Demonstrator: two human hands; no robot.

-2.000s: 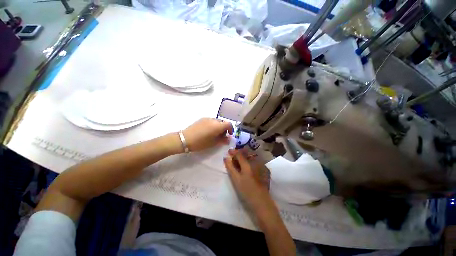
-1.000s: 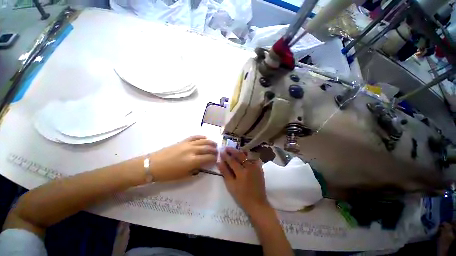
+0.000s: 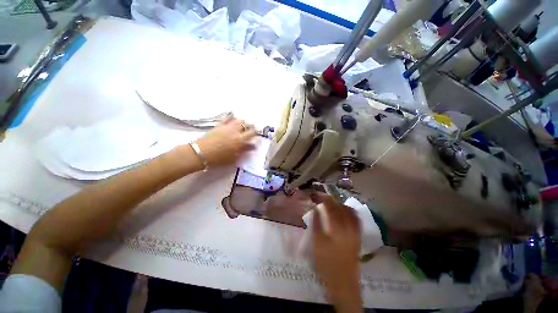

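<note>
My left hand [image 3: 227, 144], with a bracelet, lies just left of the sewing machine head [image 3: 300, 131], by the edge of the upper pile of white cut pieces [image 3: 183, 92]. A second white pile [image 3: 101, 147] lies beyond my left forearm. My right hand [image 3: 335, 223] is motion-blurred, right of the needle area and over the white sewn pieces [image 3: 367, 223]. Whether either hand holds a piece is unclear. The metal needle plate [image 3: 260, 181] and slide plate [image 3: 248, 200] are uncovered under the head. White material shows between my left hand and the head.
The red-topped post [image 3: 334, 79] stands at the head's left end. Green-handled snips [image 3: 410, 263] lie against the machine base. Crumpled plastic bags [image 3: 263, 30] are behind the table. Thread stand rods [image 3: 361, 27] rise above the head. A phone-like device [image 3: 7, 51] is at far left.
My left hand has moved up from the near side of the needle to the upper pile's edge. My right hand has moved right and away from the needle. The plates between them are uncovered.
</note>
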